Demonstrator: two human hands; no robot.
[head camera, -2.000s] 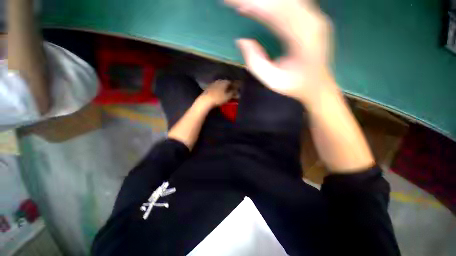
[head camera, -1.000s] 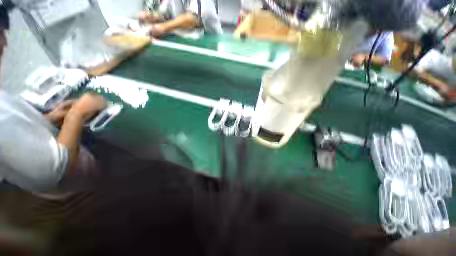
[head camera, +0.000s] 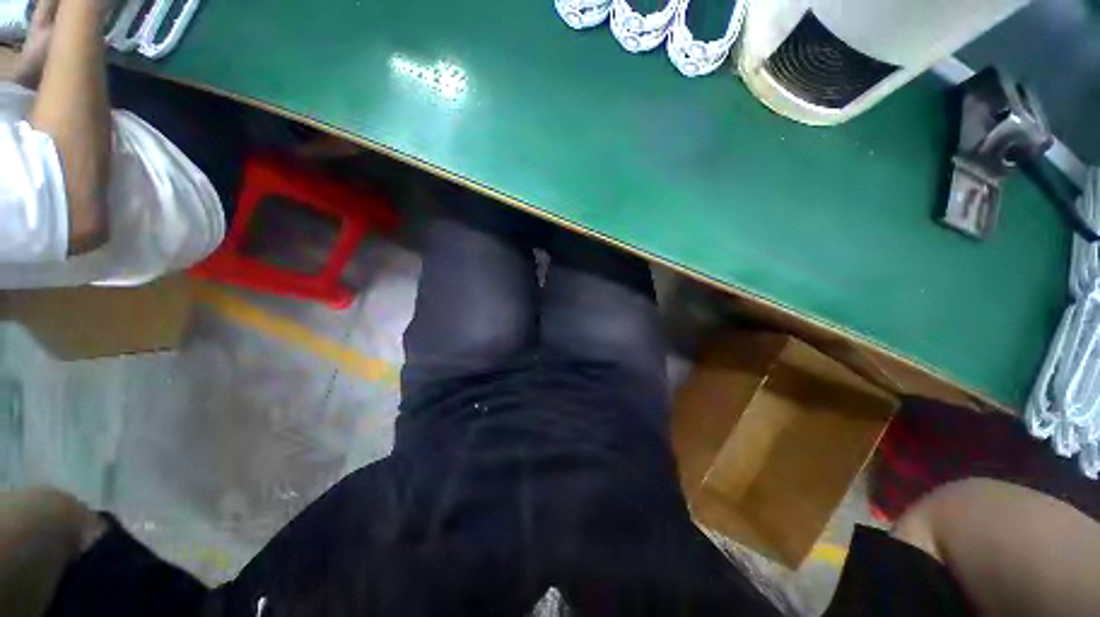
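Both my hands are outside the picture; only a piece of each bent forearm shows at the lower left and lower right edges. White loop-shaped units (head camera: 702, 54), three side by side, lie on the green bench top (head camera: 543, 145) at the top of the picture, cut off by its edge. The off-white fume extraction hood (head camera: 929, 30) with a dark ribbed opening stands just right of them. A dark metal soldering iron stand (head camera: 983, 151) is farther right. A pile of white loops (head camera: 1074, 362) lies at the right edge.
A neighbouring person's white sleeve (head camera: 157, 199) and arm are at the left, beside more white loops (head camera: 161, 27). A red plastic stool (head camera: 259, 281) is under the bench. An open cardboard box (head camera: 790, 452) sits below the bench at right. My legs are under the bench edge.
The view swung up across the bench, then back down. The raised hand and the hand at my lap seen two seconds ago have left the picture; my arms are now out to both sides.
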